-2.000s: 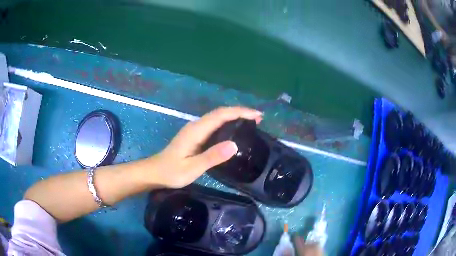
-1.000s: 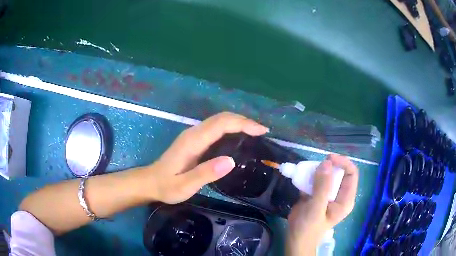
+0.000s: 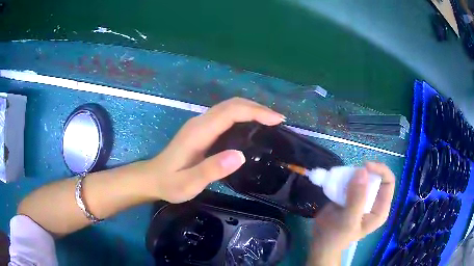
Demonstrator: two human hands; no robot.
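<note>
My left hand grips the hooded left end of a glossy black twin-well housing, thumb in front and fingers behind. My right hand holds a white glue bottle with an orange tip, pointing left into the housing's hooded well. Whether the tip touches the surface cannot be told. A second twin-well housing lies just below, with crinkled clear film in its right well.
An oval cover lies at the left, beside a white carton. A blue tray with rows of black oval covers stands at the right. Clear plastic pieces lie beyond the white line.
My right hand has come up from the lower edge with the orange-tipped bottle and brought its tip into the housing. My left hand keeps its grip on the hooded end.
</note>
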